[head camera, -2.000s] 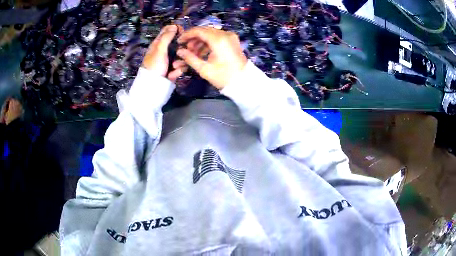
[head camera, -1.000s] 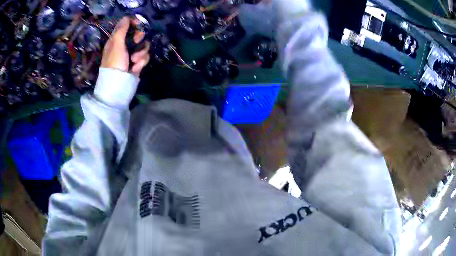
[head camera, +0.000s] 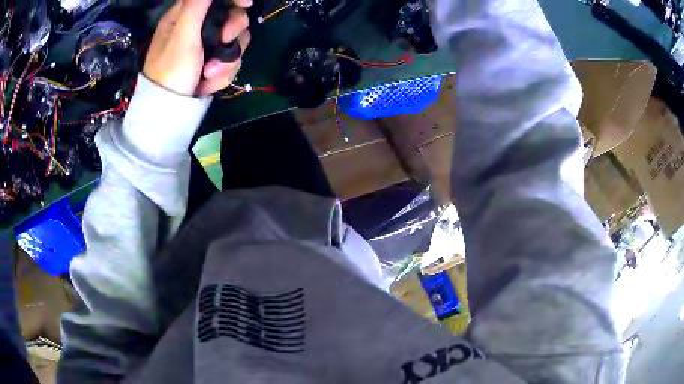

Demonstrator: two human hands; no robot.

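My left hand [head camera: 184,46] is at the top left, cut slightly by the upper edge, with its fingers closed around a small black motor unit [head camera: 223,34]. My right hand is out of the picture beyond the top edge; only its grey sleeve [head camera: 510,82] shows. A round black motor unit [head camera: 310,73] with thin red and yellow wires lies near the bench's front edge. Another dark unit [head camera: 415,26] lies beside the right sleeve. Several wired units [head camera: 101,54] are massed at the left.
The green bench [head camera: 375,71] runs across the top. Blue baskets [head camera: 394,97] are below its edge, one [head camera: 52,238] at the left. Cardboard cartons [head camera: 364,161] and a small blue item [head camera: 439,294] are lower down. A black bar [head camera: 630,37] lies at the top right.
The view has shifted along and down the bench. My hands have moved apart; the left still holds a black unit, while the right has reached away and left the picture.
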